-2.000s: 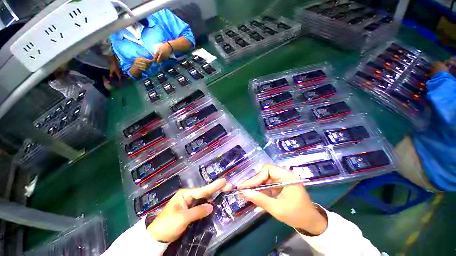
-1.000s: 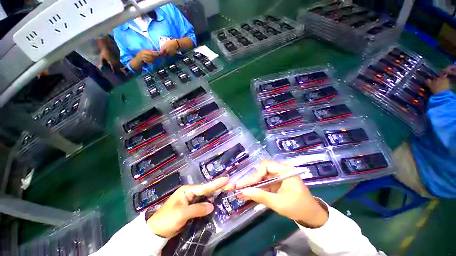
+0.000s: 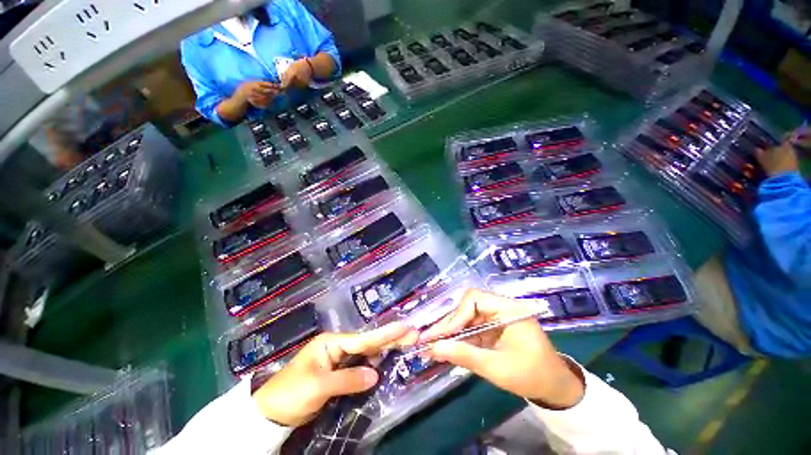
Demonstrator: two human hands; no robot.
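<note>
My right hand (image 3: 511, 351) holds thin pale tweezers (image 3: 498, 327) like a pen, their rear end pointing right. My left hand (image 3: 311, 378) is close beside it, fingertips nearly meeting the right ones; a phone unit (image 3: 411, 366) with blue and silver parts shows below and between the hands. Whether the left fingers grip it or it lies in the tray, I cannot tell. The tweezers' tip is hidden by fingers. The near clear blister tray (image 3: 342, 298) holds two columns of black units with red edges. A dark grid-like area (image 3: 342, 427) shows under my left hand.
A second clear tray of units (image 3: 556, 218) lies to the right. Stacked trays (image 3: 622, 40) stand at the far right, others (image 3: 111, 191) at the left. A person in blue (image 3: 258, 58) works opposite; another person's sleeve (image 3: 782, 227) is at the right. A white power strip (image 3: 80, 35) hangs upper left.
My view has shifted slightly, so the near tray and power strip sit a little further left. My hands stay together in nearly the same pose. The person opposite has moved their hands slightly.
</note>
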